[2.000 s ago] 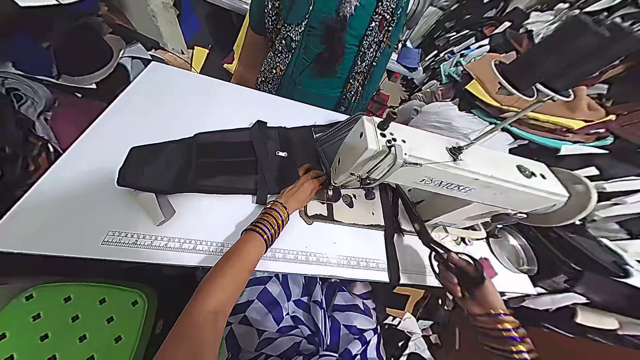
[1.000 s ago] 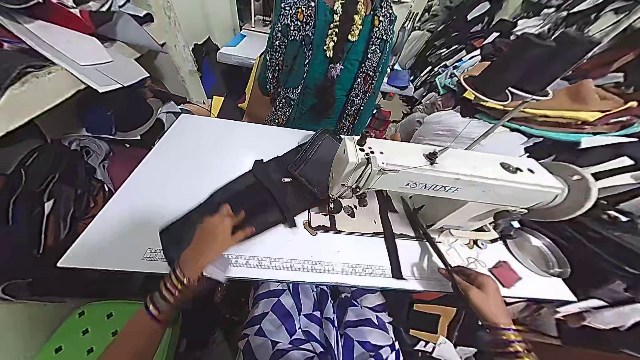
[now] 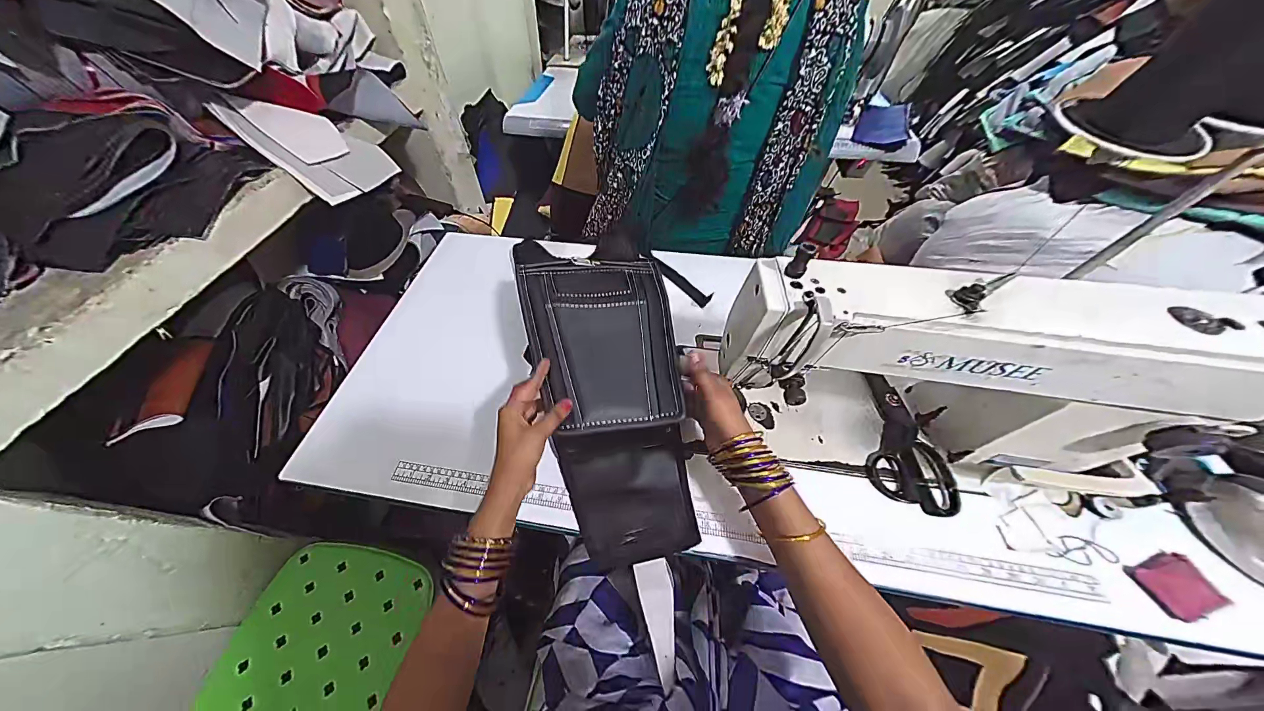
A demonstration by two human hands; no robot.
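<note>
A black stitched bag piece [image 3: 607,360] with pale seams stands out over the white sewing table, a plain black flap [image 3: 627,494] hanging from its lower end past the table's front edge. My left hand [image 3: 528,425] grips its left edge, thumb on the front face. At its right edge is my right hand [image 3: 711,395], fingers partly hidden behind the piece. A black strap [image 3: 683,279] sticks out at its upper right. Just right of my right hand is the head of a white sewing machine [image 3: 790,326]. Black-handled scissors [image 3: 913,469] lie on the machine bed.
The white table [image 3: 395,395] has a printed ruler scale along its front. A maroon cloth scrap [image 3: 1178,586] and loose thread lie at the right. A person in teal [image 3: 731,128] is beyond the table. A green plastic stool [image 3: 321,632] is at lower left; material piles flank the table.
The black piece has been turned from lying slantwise to lengthwise towards me, stitched face showing. My right hand has let go of the scissors and moved left to the piece.
</note>
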